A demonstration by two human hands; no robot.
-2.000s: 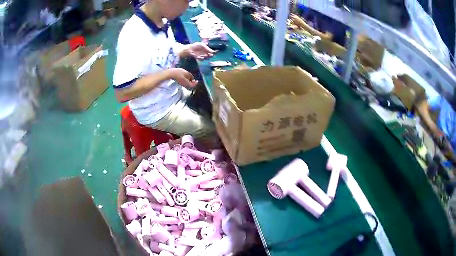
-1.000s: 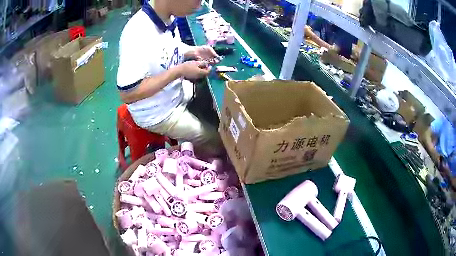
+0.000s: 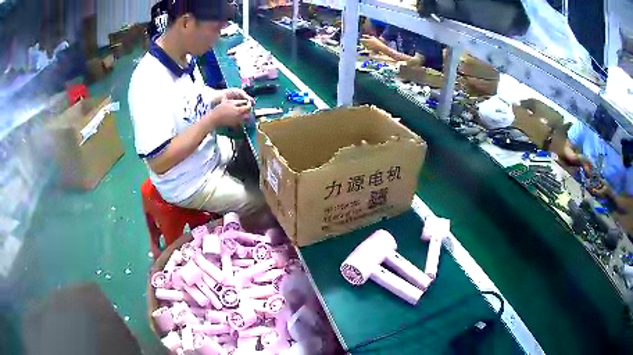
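Neither of my hands is in the picture. Nearest in front of me, pink housings (image 3: 378, 258) with tubular heads and handles lie on the green bench. Another pink piece (image 3: 435, 239) with a short head and narrow handle lies just right of them. A brown cardboard box (image 3: 347, 197) with Chinese print stands open on the bench behind them; its inside bottom is hidden. A round bin at the bench's left side holds a heap of pink housings (image 3: 222, 291), partly covered by a clear bag at its right.
A seated worker (image 3: 184, 118) in a white shirt handles something small beyond the box. A black cord (image 3: 496, 305) and a dark object lie at the bench's near edge. A white metal post (image 3: 348, 62) rises behind the box. More workers sit at the right line.
The view has shifted, so the box and housings first appear lower, then further left. The seated worker's hands have come together and risen. The housings rest in the same place on the bench.
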